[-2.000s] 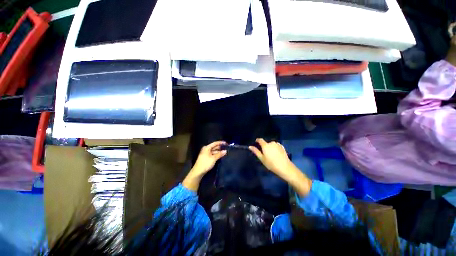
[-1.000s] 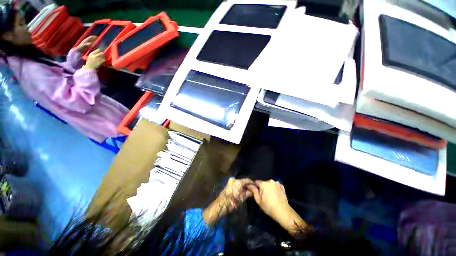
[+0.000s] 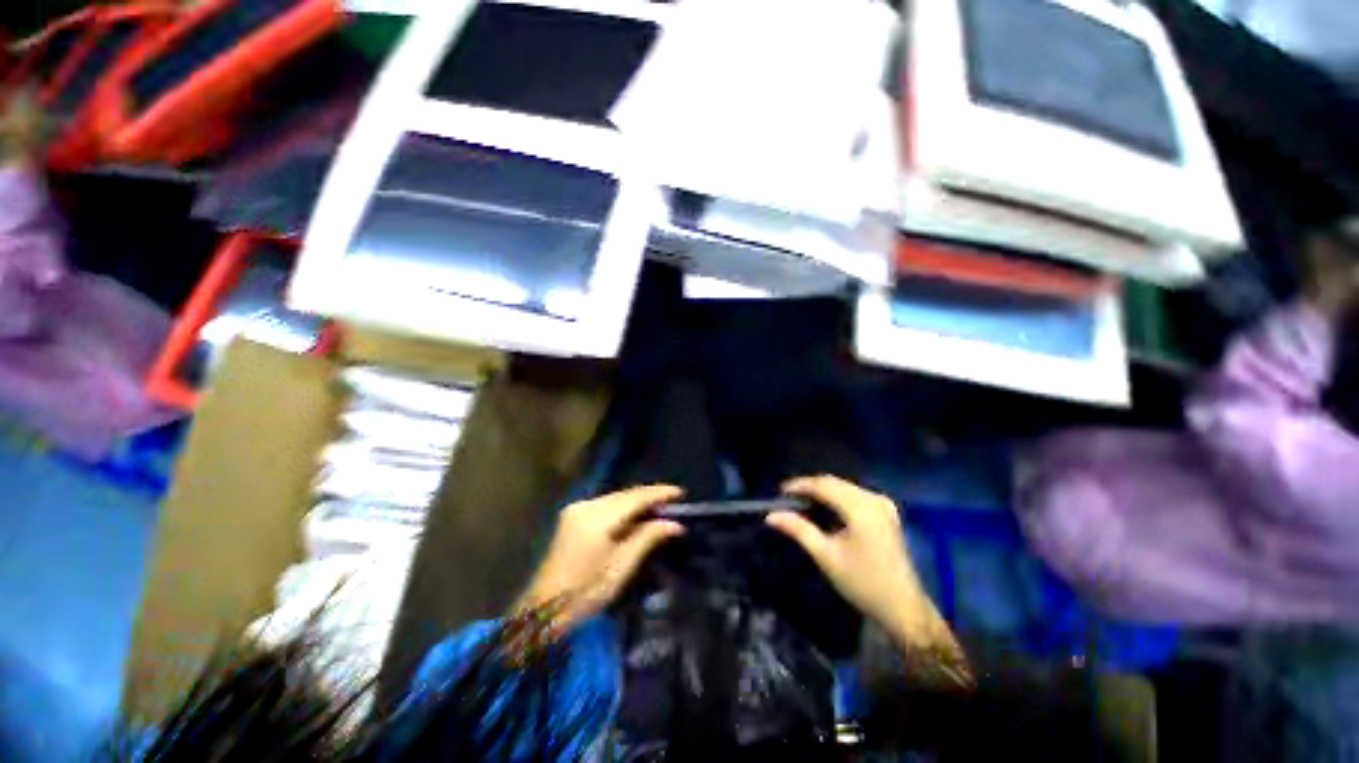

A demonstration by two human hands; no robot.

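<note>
A thin dark slab (image 3: 732, 508), seen edge-on and blurred, is held level above my lap; it looks like a tablet unit. My left hand (image 3: 608, 540) grips its left end between thumb and fingers. My right hand (image 3: 848, 534) grips its right end the same way. The slab's flat faces are hidden at this angle. Beyond my hands, a white foam tray (image 3: 321, 268) holds a glossy black screen (image 3: 480, 224) under a clear shine and a dark panel behind it.
A cardboard box (image 3: 224, 477) of thin white sheets stands at left. White sheets (image 3: 760, 105) overlap the tray. Stacked foam trays (image 3: 1215, 194) with a tablet are at right. Orange-red frames (image 3: 224, 82) lie at upper left. People in pink smocks sit at left and right (image 3: 1163, 514); blue stool (image 3: 984, 574) at right.
The view has swung back left-to-right and blurred. My hands, close together a second ago, are now apart, with the thin slab visible between them.
</note>
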